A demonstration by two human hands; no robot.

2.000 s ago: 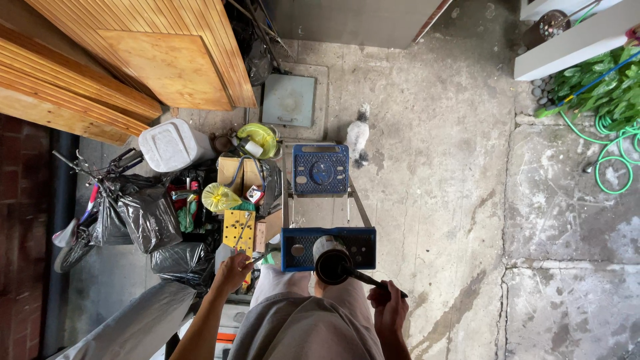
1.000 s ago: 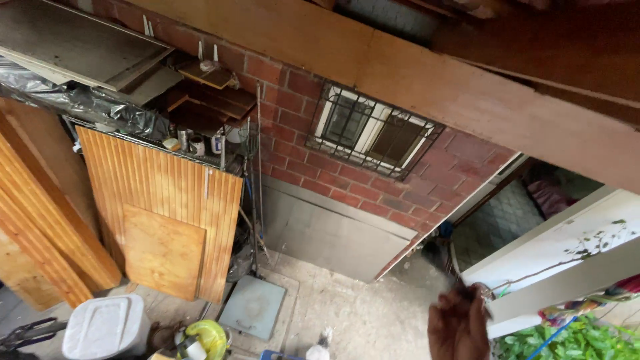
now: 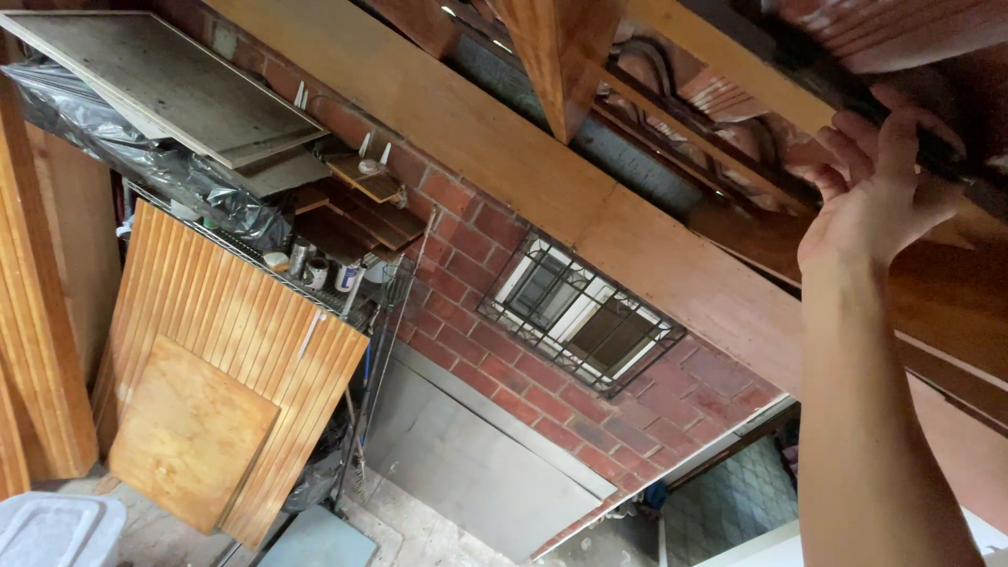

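My right hand is raised at the upper right among the roof timbers. Its fingers are partly curled next to a dark, blurred long shape; whether they hold it, touch it or hold something else cannot be told. Around the hand are a reddish-brown wooden beam, a lighter timber edge and corrugated roofing. A broad, flat wooden beam runs diagonally to the left of my forearm. My left hand is out of view, and so are the brush and can.
Below the broad beam, a barred window sits in a red brick wall. Ribbed wooden panels lean by a wire shelf with cans, boards and black plastic. A lidded plastic bin stands at lower left.
The view has tilted up from the floor to the roof. My right hand has gone from beside the can, where it held a brush, up to the timbers. My left hand has left the view.
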